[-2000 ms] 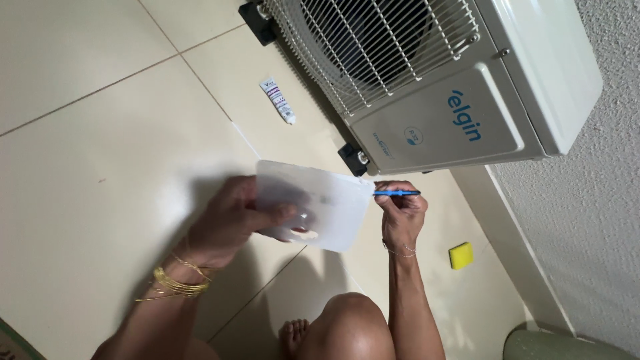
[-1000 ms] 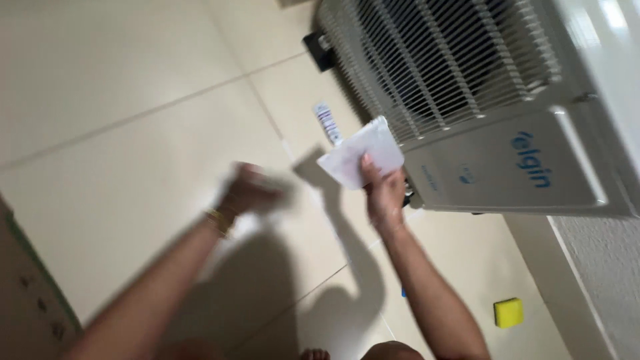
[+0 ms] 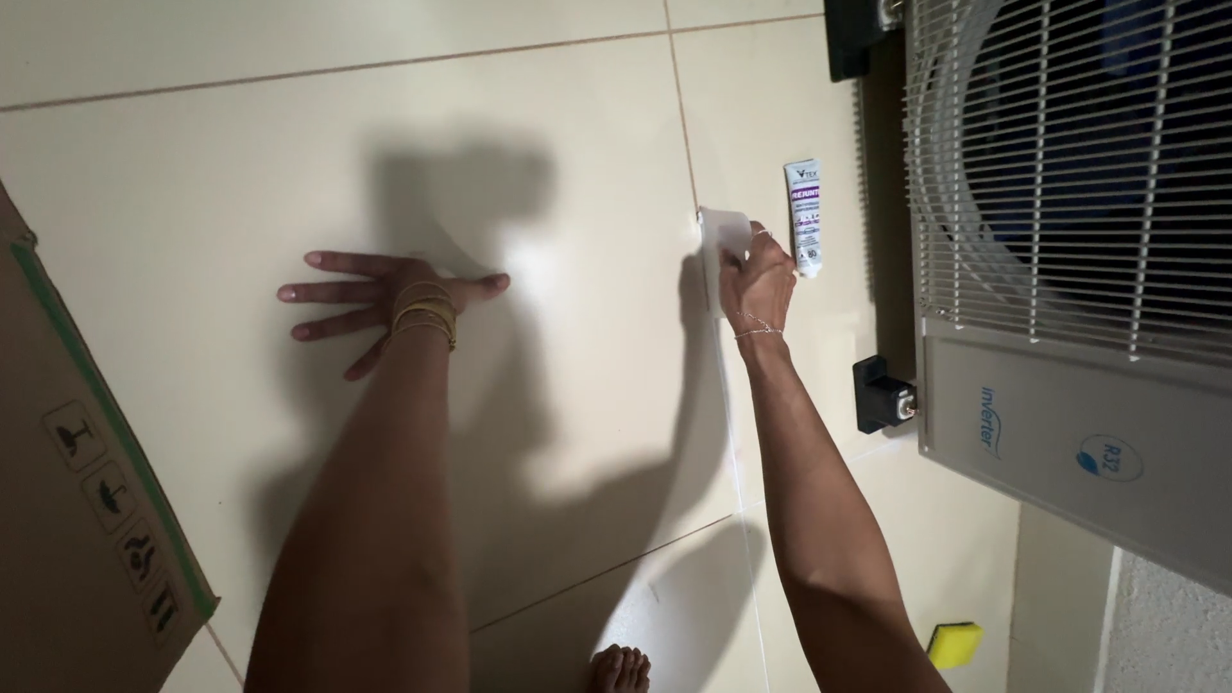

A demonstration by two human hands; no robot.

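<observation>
My left hand [image 3: 395,298] is spread with its fingers apart over the beige floor tile, holding nothing, gold bangles at its wrist. In my right hand [image 3: 760,274] is a translucent white plastic sheet [image 3: 724,231], its long edge along the joint between two tiles. Down from the sheet the joint [image 3: 733,452] looks white; above it the joint [image 3: 681,115] is brown. Just right of my right hand lies a white and purple tube of grout [image 3: 806,217] on the tile.
An air conditioner's outdoor unit [image 3: 1020,414] with a wire grille stands at the right on black feet [image 3: 878,397]. A yellow sponge [image 3: 955,644] lies near the wall at lower right. A cardboard box [image 3: 58,539] is at lower left, and a bare foot [image 3: 621,668] shows at the bottom.
The sheet, in my left hand two seconds ago, is now in my right hand, down at the tile joint. The blue pen-like tool has left my right hand. The view has moved closer to the floor.
</observation>
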